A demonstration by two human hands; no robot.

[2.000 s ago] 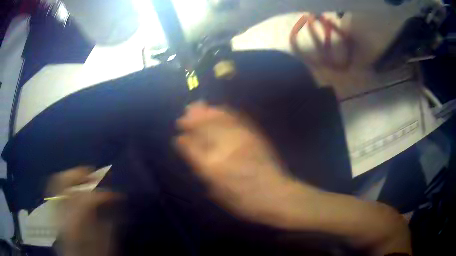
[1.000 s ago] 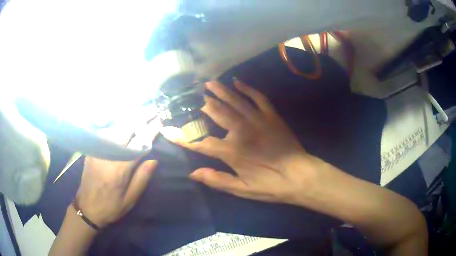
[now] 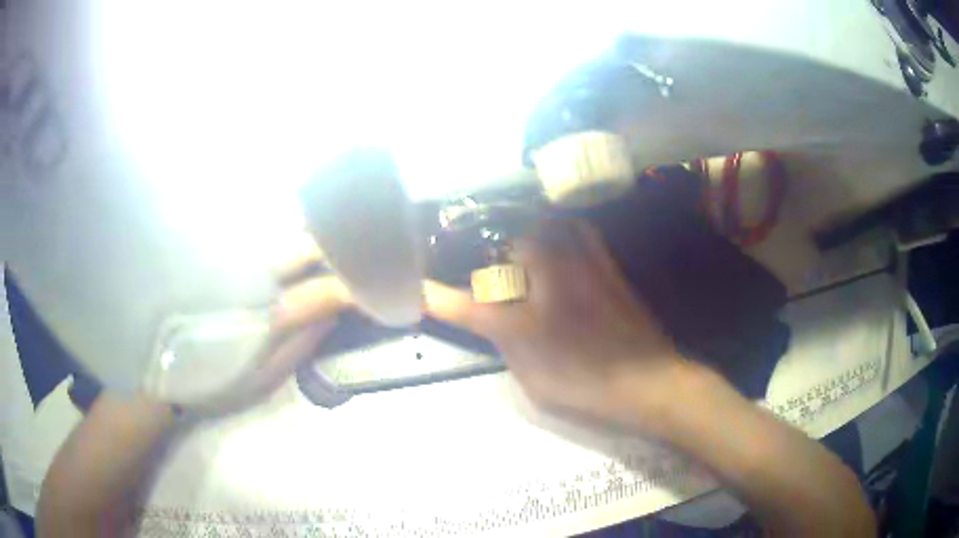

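Observation:
Dark fabric (image 3: 699,268) lies under and to the right of the sewing machine head (image 3: 736,100), with a narrow dark edge showing between my hands. My right hand (image 3: 589,326) reaches in beside the ribbed knob (image 3: 498,283), its thumb and fingertips near the needle area. My left hand (image 3: 300,321) is partly hidden by the machine's pale parts, fingers pointing toward the needle area. Both are blurred, and I cannot tell whether either grips the cloth. The needle and presser foot are lost behind the head and in glare.
Orange-red scissor handles (image 3: 755,194) lie behind the cloth at the right. A measuring tape (image 3: 547,502) runs along the front of the white table (image 3: 421,452). A larger ribbed knob (image 3: 584,166) sits on the machine head. Strong lamp glare covers the upper left.
The view has moved closer to the machine head. The dark fabric has shifted back and right, uncovering the white table in front. Both hands remain near the needle area.

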